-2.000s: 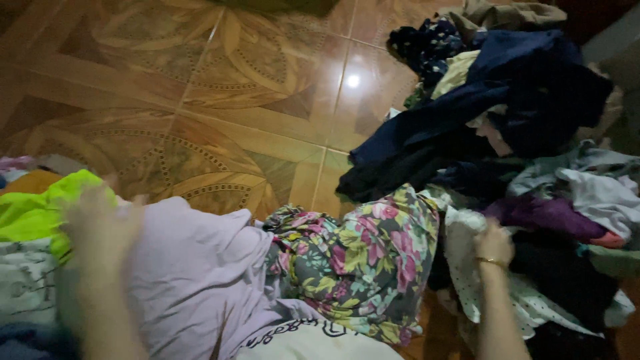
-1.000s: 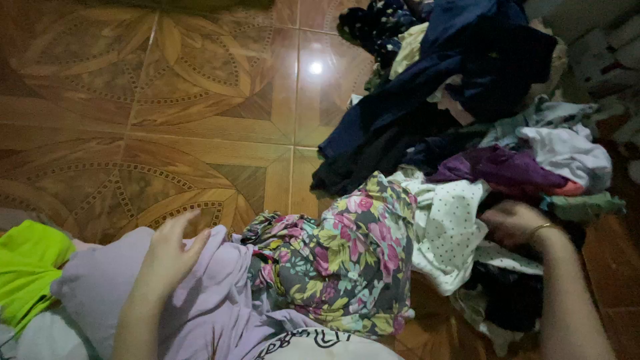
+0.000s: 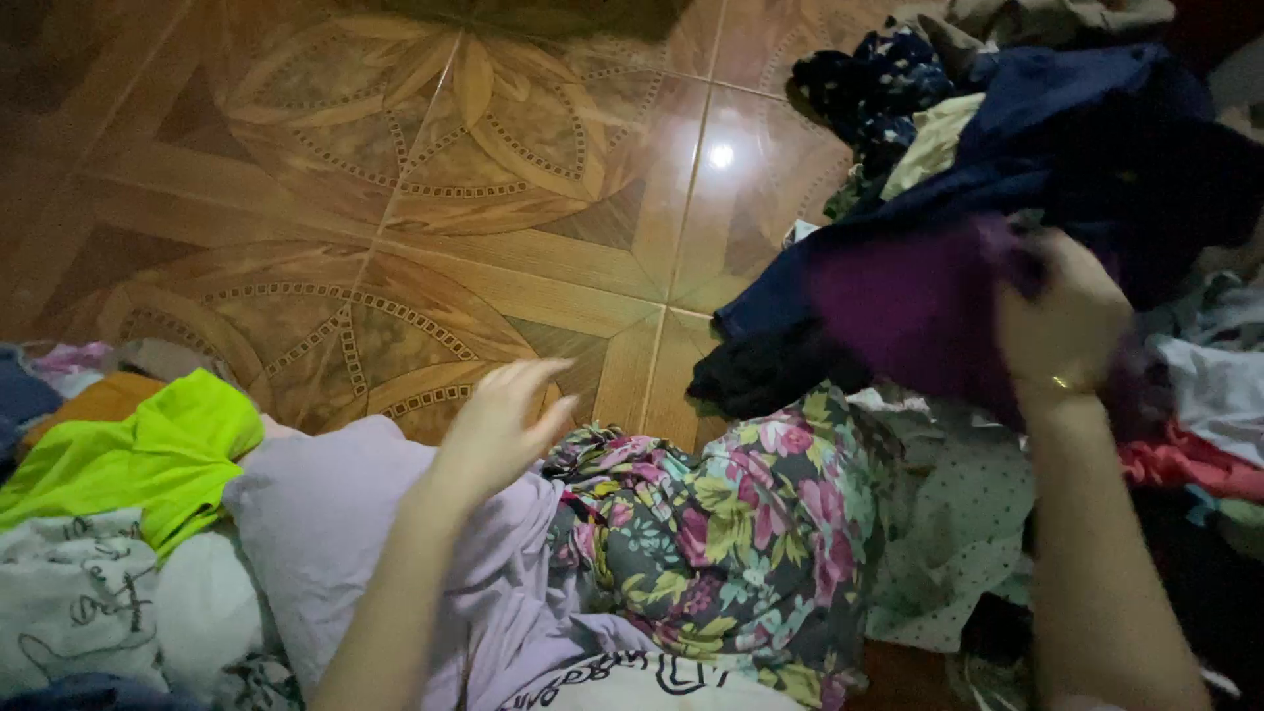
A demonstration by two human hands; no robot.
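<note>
My right hand, with a thin gold bracelet at the wrist, grips a purple garment and holds it up over the dark clothes at the right; the cloth is blurred. My left hand is raised with fingers apart and nothing in it, above the lilac cloth. A floral cloth in grey, pink and yellow lies beside the lilac one, low in the middle. White dotted fabric lies right of the floral cloth, partly under the purple garment.
Navy clothes are heaped at the upper right. Further right lie a white garment and a coral-red one. A neon green garment and white printed cloth lie at the left. Patterned tiles cover the floor ahead.
My right hand has taken the purple garment from the right pile, where it lay earlier, and lifted it toward the left. My left hand is now further right than two seconds ago, when it was by the neon green garment.
</note>
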